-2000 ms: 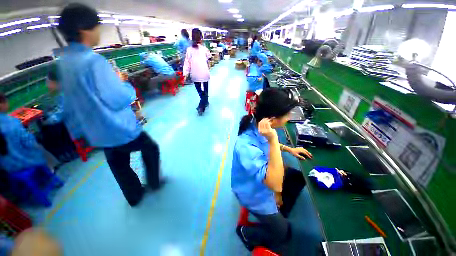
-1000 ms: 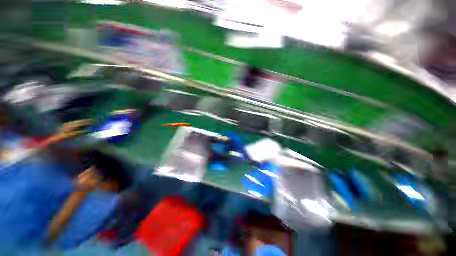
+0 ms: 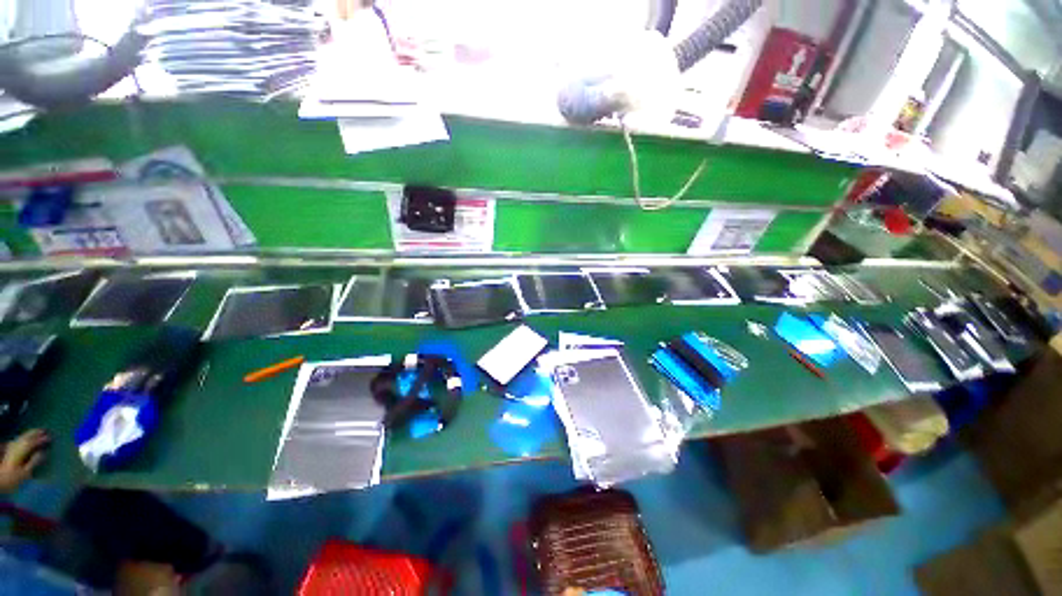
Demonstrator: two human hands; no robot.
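Neither of my hands can be made out. Thin dark panels (image 3: 478, 303) with pale edges lie in a row along the back of the green bench (image 3: 221, 448). Nearer the front lie two larger grey sheets with white borders, one at the left (image 3: 332, 425) and one near the middle (image 3: 611, 413). Between them are a black coil (image 3: 408, 396) with blue bits, blue film (image 3: 524, 421) and a white card (image 3: 512, 354). Black-and-blue strips (image 3: 695, 370) lie right of the sheets. An orange stick (image 3: 274, 369) lies left of them.
A coworker's hand (image 3: 21, 456) rests at the bench's left end, near a blue-and-white bundle (image 3: 120, 428). A red stool (image 3: 363, 573) and a brown stool (image 3: 594, 541) stand in front. A cardboard box (image 3: 804, 489) is under the bench's right part. Paper stacks (image 3: 227, 49) sit on the shelf.
The view has swung from the aisle and walking people to face the bench. A blurred hand at the lower left edge earlier is gone from view.
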